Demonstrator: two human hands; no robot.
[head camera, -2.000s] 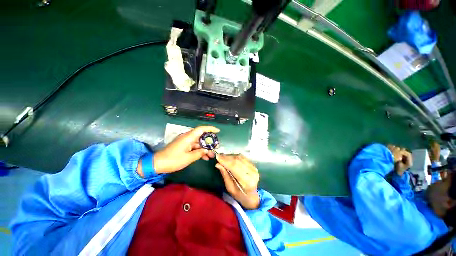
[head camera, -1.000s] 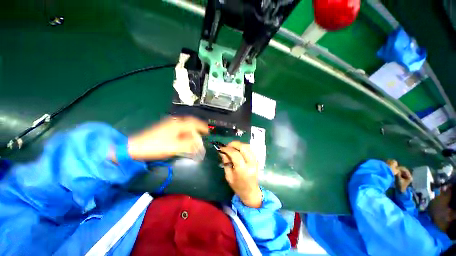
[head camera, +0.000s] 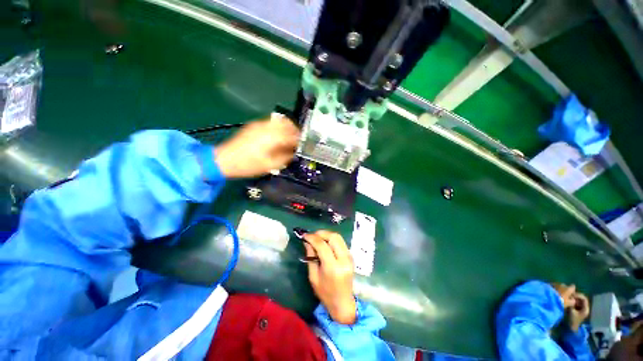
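The black test fixture (head camera: 299, 192) stands in front of me, with a red-lit display. Its pale green plate (head camera: 326, 99) and clear block (head camera: 334, 144) sit above the base. A small dark part with a yellowish centre (head camera: 310, 168) shows at the block's front left edge. My left hand (head camera: 261, 147) is at the fixture's left side, fingers bent beside the block; whether it holds anything is hidden. My right hand (head camera: 330, 266) is in front of the fixture, its fingers closed on a small dark part (head camera: 300, 233). A thin metallic bit shows below it, possibly tweezers.
A white pad (head camera: 264, 230) lies before the fixture. A marked strip (head camera: 364, 243) and a white card (head camera: 374, 185) lie to its right. Small modules (head camera: 448, 192) lie along the bench. A clear bag (head camera: 20, 95) is far left. A coworker's blue sleeve (head camera: 532, 317) is at lower right.
My left hand has left the held round module and moved up to the fixture's left side. My right hand stays in front, holding a dark part. The view has shifted, and the black clamp looks larger.
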